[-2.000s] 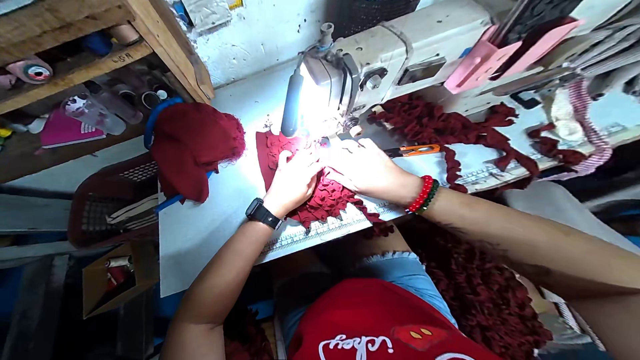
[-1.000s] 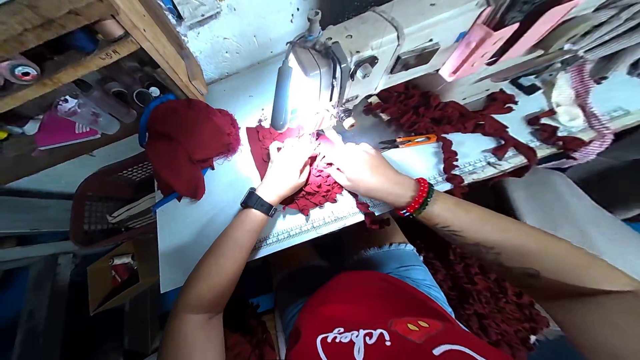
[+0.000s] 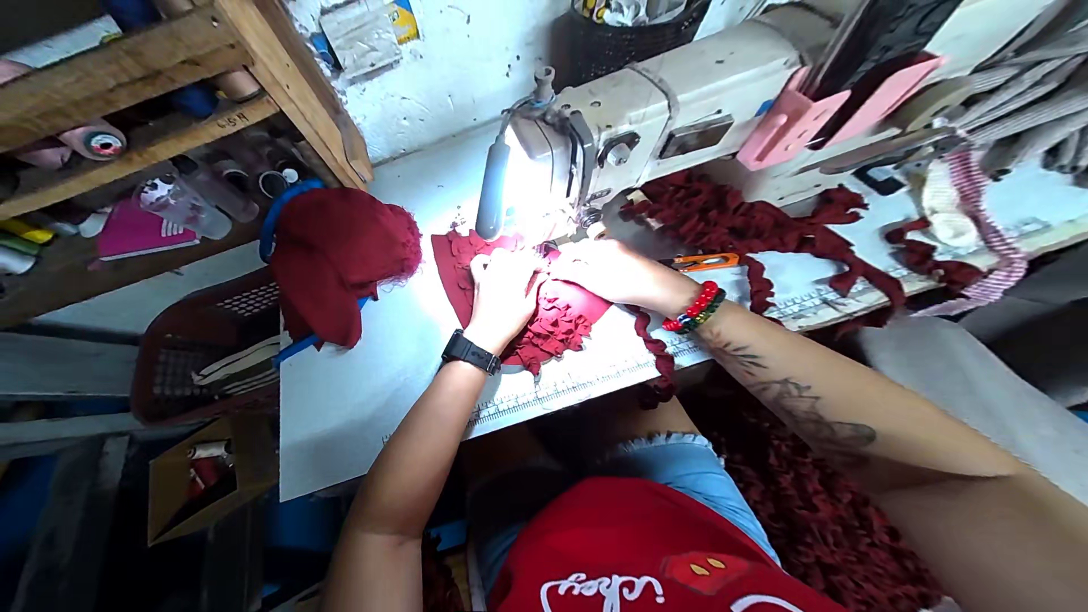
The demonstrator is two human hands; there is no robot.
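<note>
A white sewing machine (image 3: 629,127) stands on the white table, a bright light at its needle area. Below its head lies dark red fabric (image 3: 557,327) with rows of ruffled trim. My left hand (image 3: 501,289) presses on this fabric, fingers bent close to the needle area. Just to the right, my right hand (image 3: 616,272) pinches fabric or trim near the presser foot; glare hides the exact grip. A twisted ruffle strip (image 3: 656,361) hangs over the table's front edge below my right wrist. Orange thread snips (image 3: 705,261) lie beyond that wrist.
A heap of dark red ruffle strip (image 3: 731,212) lies right of the needle area. Dark red fabric (image 3: 340,255) hangs over a blue-rimmed holder at the left, by a brown plastic basket (image 3: 161,357). A wooden shelf (image 3: 289,76) with thread spools stands at the upper left.
The ruffled fabric under my hands has shifted and turned, and a smooth part now shows beside my right hand. Both hands remain near the needle area.
</note>
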